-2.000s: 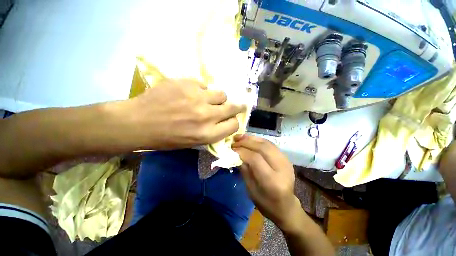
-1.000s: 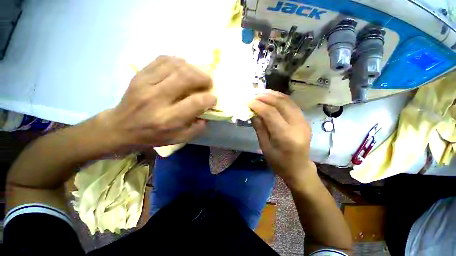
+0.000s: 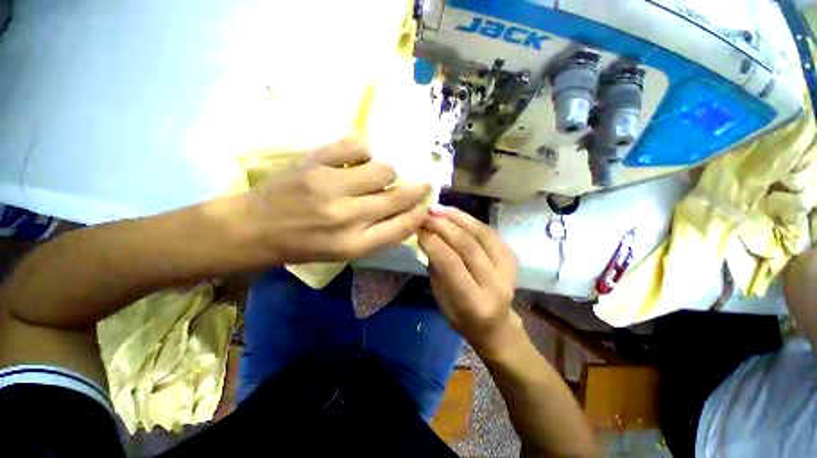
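Observation:
The yellow workpiece (image 3: 315,272) lies under my hands at the table's front edge, nearly white under the lamp; one corner hangs over the edge. The overlock machine (image 3: 528,170) stands just beyond, its presser foot area (image 3: 445,116) beside the cloth. My left hand (image 3: 345,207) lies across the cloth, its fingertips gripping the edge. My right hand (image 3: 470,268) pinches the cloth edge between thumb and fingers, close to my left fingertips. The exact grip is partly hidden by the fingers and glare.
A red slim tool (image 3: 615,262) and a silver ringed item (image 3: 556,231) lie right of my hands. A loose yellow pile (image 3: 708,241) is further right, beside another person's arm (image 3: 800,291). A crumpled yellow bundle (image 3: 170,362) sits low at left, below the table.
Since one second ago, my hands have come together at the cloth edge, my left hand having moved right and flattened over the cloth. The view has shifted slightly.

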